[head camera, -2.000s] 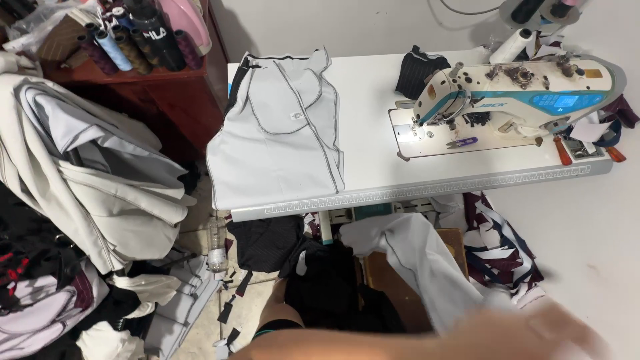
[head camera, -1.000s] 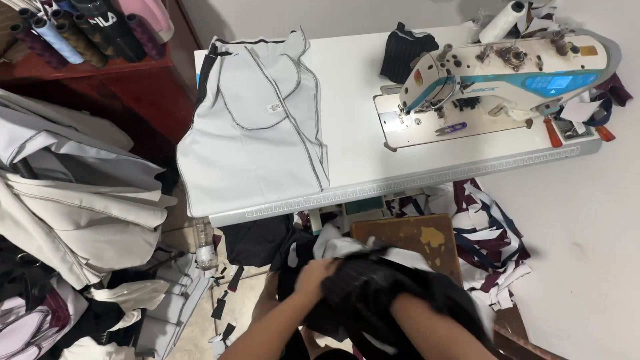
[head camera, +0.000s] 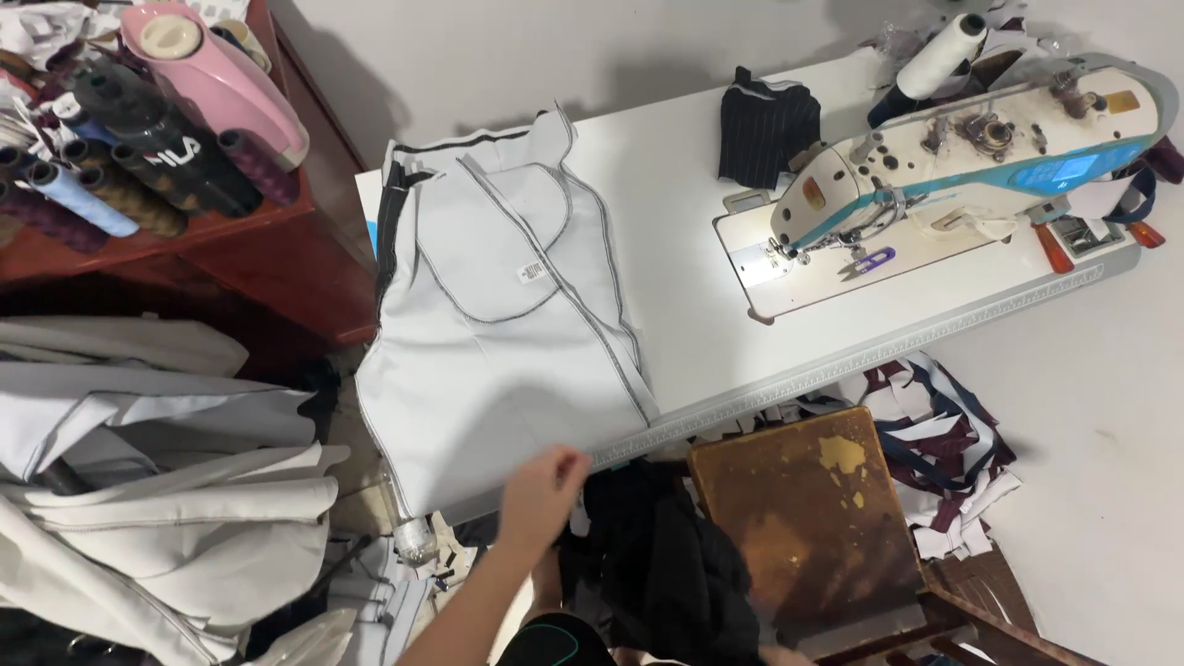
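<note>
My left hand (head camera: 544, 495) is at the front edge of the sewing table, just over the lower part of a light grey garment piece (head camera: 490, 370) with dark overlocked seams; its fingers are curled, and whether they pinch anything is unclear. Of my right hand (head camera: 782, 657) only a sliver shows at the bottom edge, beside black fabric (head camera: 661, 555) hanging below the table; its fingers are out of sight. A Jack industrial sewing machine (head camera: 953, 157) stands on the right of the table, with purple thread snips (head camera: 868, 264) on its bed plate. Behind it lies dark pinstriped fabric (head camera: 768, 129).
A worn wooden chair (head camera: 805, 518) stands below the table's ruler edge (head camera: 832, 367). Fabric scraps (head camera: 953, 444) are heaped beyond it. Light garments (head camera: 166, 536) hang at left, under a red cabinet (head camera: 305, 259) holding thread cones (head camera: 264, 166) and a pink flask (head camera: 222, 83). Red-handled tools (head camera: 1053, 248) lie near the machine.
One second ago both hands were together on the black fabric over the chair. Now my left hand has moved up to the table edge, the black fabric hangs lower, and more of the chair seat shows.
</note>
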